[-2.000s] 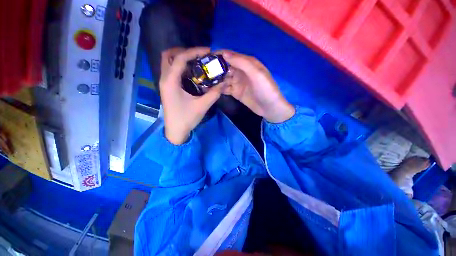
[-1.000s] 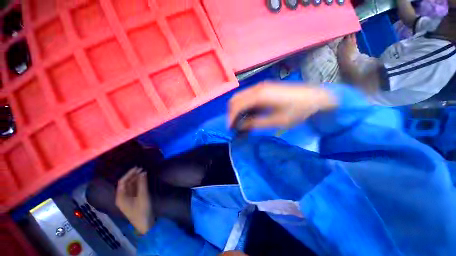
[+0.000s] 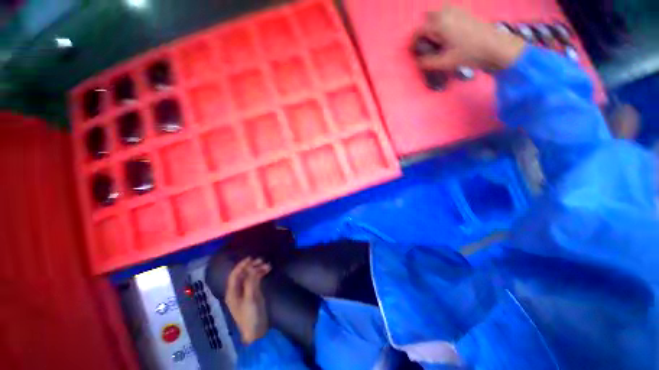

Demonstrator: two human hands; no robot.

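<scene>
My right hand (image 3: 466, 37) is over the flat foam sheet (image 3: 405, 108). Its fingers are on a dark round watch part (image 3: 426, 46); blur hides the exact grip. Just below it, another dark round piece (image 3: 436, 79) lies on the sheet beside a small shiny disc (image 3: 464, 72). More round parts (image 3: 538, 32) lie in a row to the right, partly behind the hand and wrist. My left hand (image 3: 247, 298) is over my lap, empty, with loosely bent fingers. The foam tray (image 3: 282, 213) has dark glossy watch bodies (image 3: 130, 126) in several left-hand pockets.
The white machine's panel (image 3: 155, 289), with a red emergency stop (image 3: 170, 333) and small buttons, is at the lower left. A red foam stack (image 3: 54, 238) stands at the left edge. A blue plastic stool (image 3: 484, 199) is below the bench edge. A blurred dark shape is at the upper right.
My right hand has moved from above my lap up onto the flat sheet with the dark part. My left hand let go of the device earlier and stays low. The view has shifted towards the bench.
</scene>
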